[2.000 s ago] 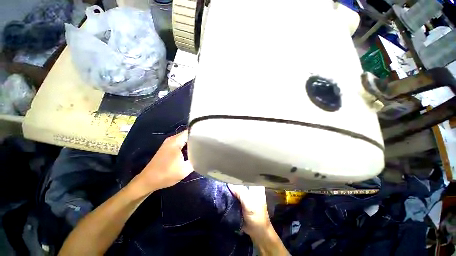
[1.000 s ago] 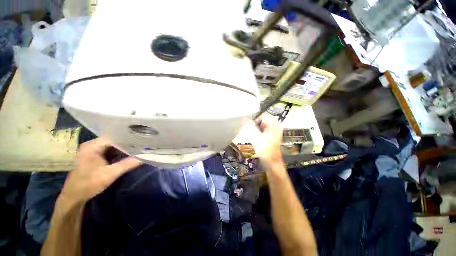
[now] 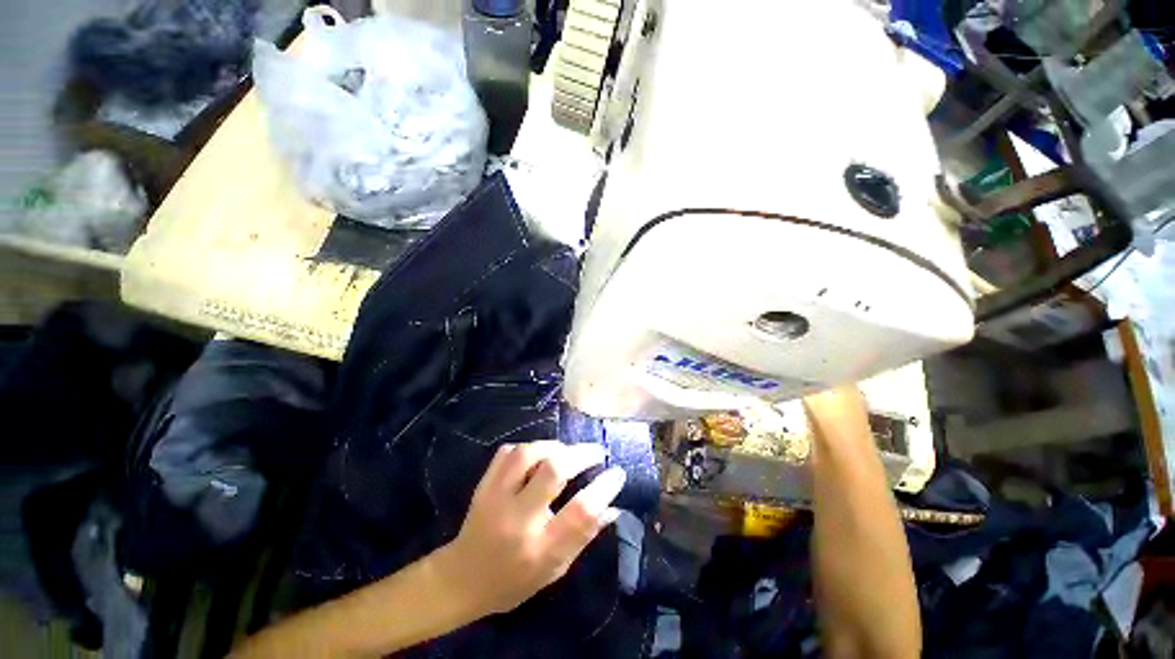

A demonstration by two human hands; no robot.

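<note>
A dark denim garment (image 3: pixel 438 425) with pale stitch lines lies over the table's front edge and hangs toward my lap. Its upper end rests left of the white sewing machine head (image 3: pixel 773 180). My left hand (image 3: pixel 535 515) lies on the garment just below the head, fingertips at a lit strip of lighter blue cloth; whether it pinches the cloth is unclear. My right forearm reaches up behind the right side of the head, which hides my right hand. The needle is hidden too.
A clear plastic bag of pieces (image 3: pixel 387 129) stands on the cream table (image 3: pixel 232 258) at left. The handwheel (image 3: pixel 586 64) is left of the head. A dark curved bar (image 3: pixel 1050 193) is at right. Garments (image 3: pixel 219 451) are piled at left, with more (image 3: pixel 1018 579) at lower right.
The machine head sits further right in view than one second ago. More of the garment shows on the table. My left hand has moved onto the cloth by the lit area; my right hand has become hidden.
</note>
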